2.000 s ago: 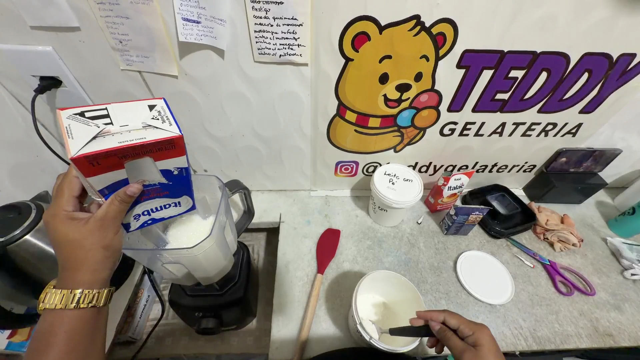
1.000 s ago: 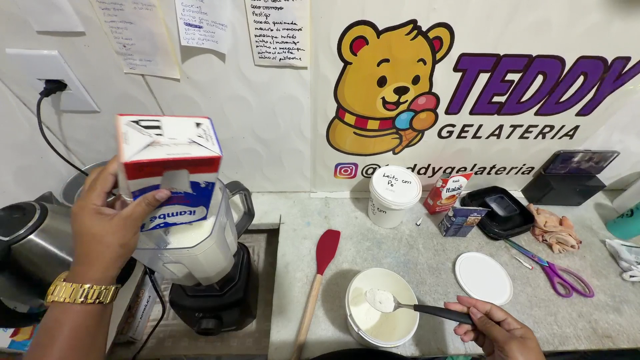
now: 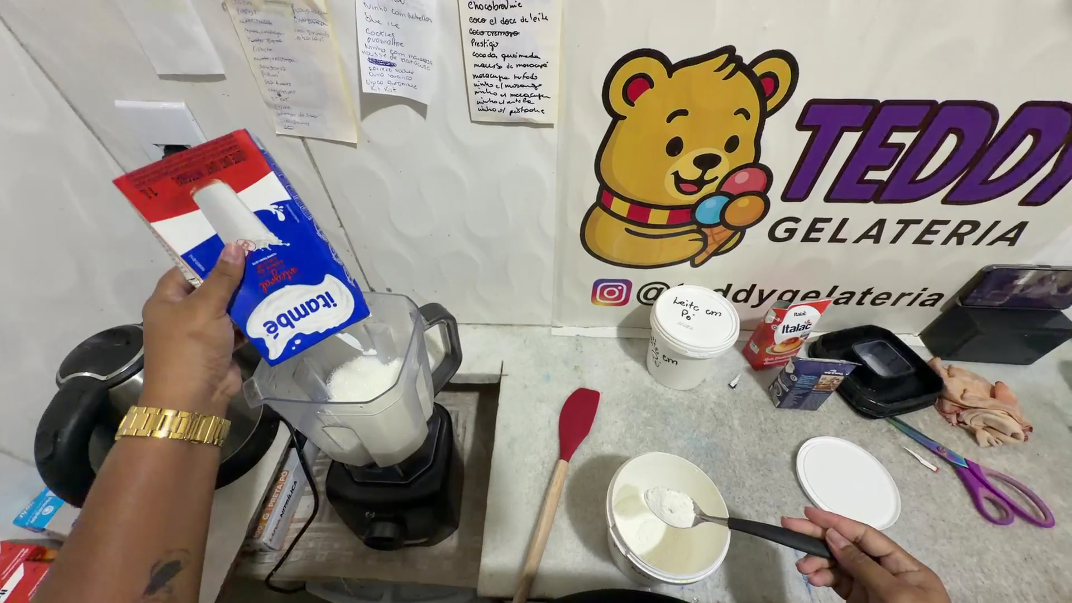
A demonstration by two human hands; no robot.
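My left hand (image 3: 197, 327) grips an Itambé milk carton (image 3: 251, 243), tipped over the clear blender jar (image 3: 360, 394), with milk running from its corner. White frothy liquid (image 3: 364, 381) stands in the jar, which sits on a black blender base (image 3: 394, 494). My right hand (image 3: 863, 557) holds a spoon with a black handle (image 3: 779, 534). Its bowl carries a heap of white powder (image 3: 670, 507) over the open white tub (image 3: 667, 565), where more pale powder lies. A round white lid (image 3: 847, 483) rests on the counter, right of the tub.
A red spatula (image 3: 578, 423) with a wooden handle lies between blender and tub. Behind are a lidded tub (image 3: 691, 343), an Italac carton (image 3: 783, 335), a small blue carton (image 3: 808, 385), a black tray (image 3: 879, 373) and scissors (image 3: 980, 477). An electric kettle (image 3: 100, 377) stands at left.
My left hand has tipped the carton further, and its front now faces the camera. My right hand has raised the spoon, with powder on it, from inside the tub to above it.
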